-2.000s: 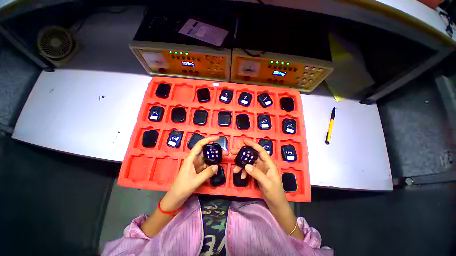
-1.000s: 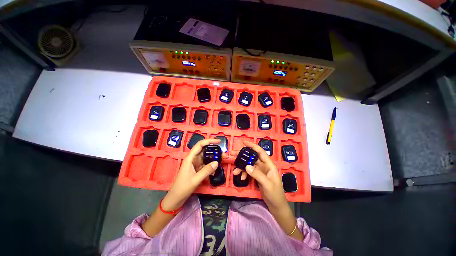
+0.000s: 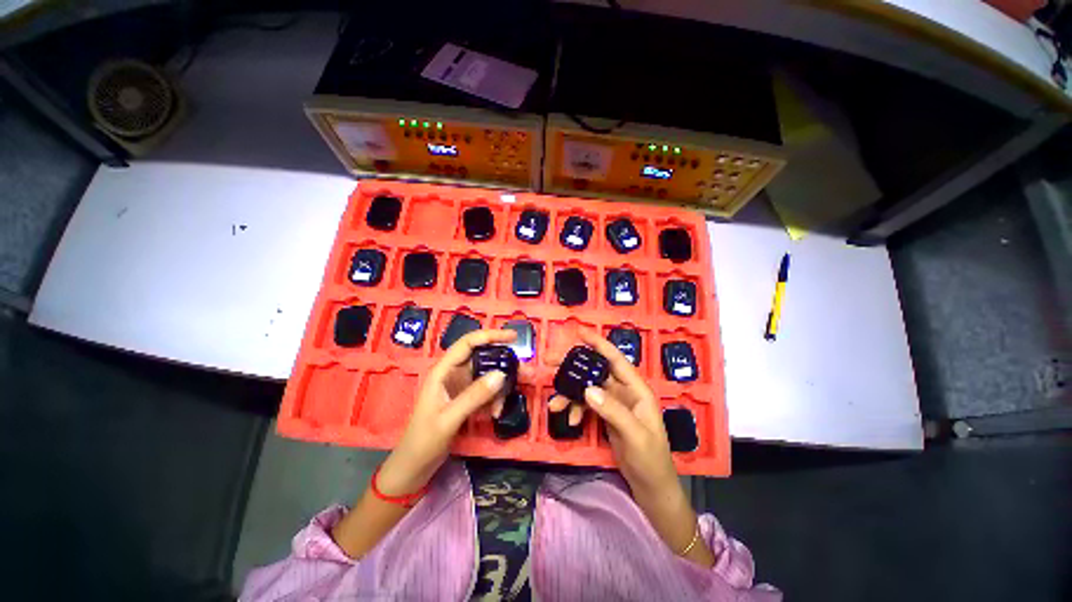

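My left hand [image 3: 453,394] holds a black watch module [image 3: 495,366] between thumb and fingers, with the thumb on its face. My right hand [image 3: 625,406] holds another black watch module [image 3: 581,372], with the thumb at its lower edge. Both faces point up and show faint small lit marks. Both hands are just above the front half of the red-orange pocketed tray [image 3: 503,196]. Several more modules sit in its pockets, some with lit screens, others black. My hands partly hide the lower rows.
Two power supplies with yellow-orange fronts [image 3: 437,144] [image 3: 658,174] stand behind the tray. A pale slip [image 3: 480,75] lies on the left one. A yellow pen [image 3: 777,298] lies right of the tray. A small fan [image 3: 132,101] stands at far left.
The screens in both hands have changed from icons to fainter marks. My left thumb has moved up onto its module's face, and that module is tilted a little. The tray has not moved.
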